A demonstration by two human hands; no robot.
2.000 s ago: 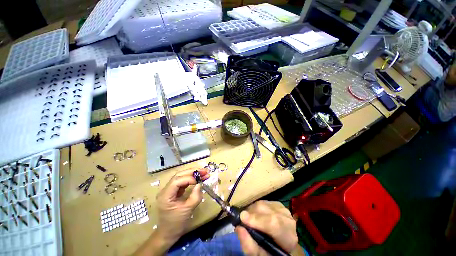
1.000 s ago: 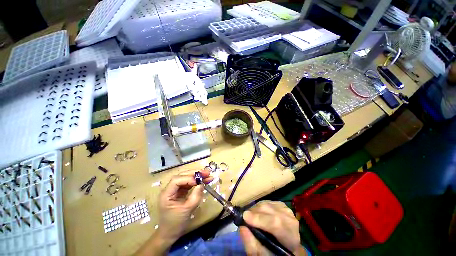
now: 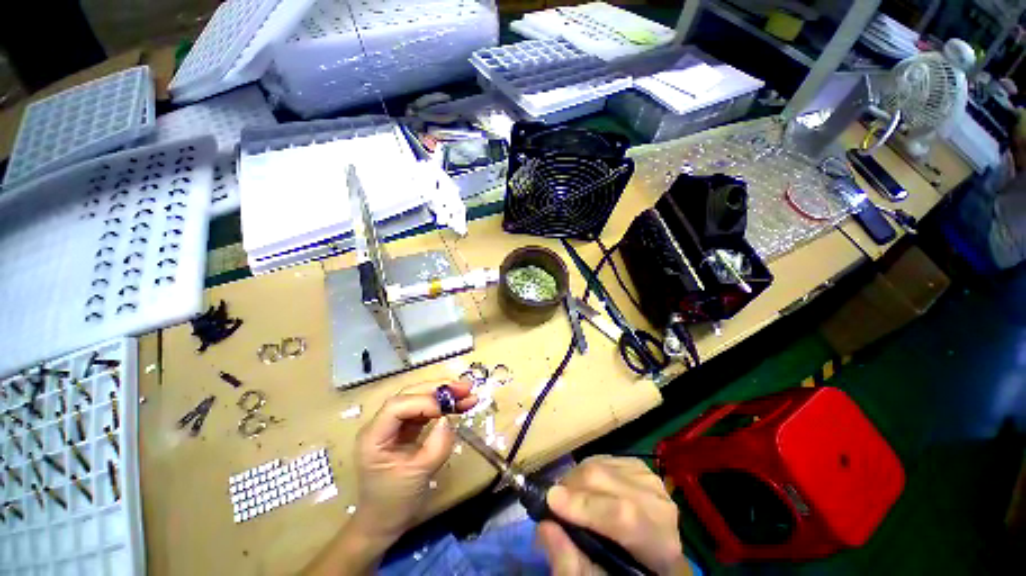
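Observation:
My left hand (image 3: 405, 456) pinches a small dark electronic assembly (image 3: 447, 398) with a purple glint between thumb and fingertips, held above the bench front. My right hand (image 3: 613, 512) is closed around the black handle of a soldering iron (image 3: 542, 501). The iron's metal shaft points up and left, and its tip is at or just below the small assembly; I cannot tell if they touch. Metal rings (image 3: 478, 374) lie on the bench behind my left hand. The fine detail of the assembly is blurred and partly hidden by my fingers.
A metal stand (image 3: 422, 349) with a white tube, a round tub (image 3: 531, 284), scissors (image 3: 641, 351) and a black soldering station (image 3: 686, 259) stand behind. White pads (image 3: 281, 484) and a parts tray (image 3: 68, 450) lie left. A red stool (image 3: 799, 473) stands right, below the bench.
The iron's tip has shifted slightly down from the small assembly. My left hand holds nearly still. The red light on the soldering station no longer shows.

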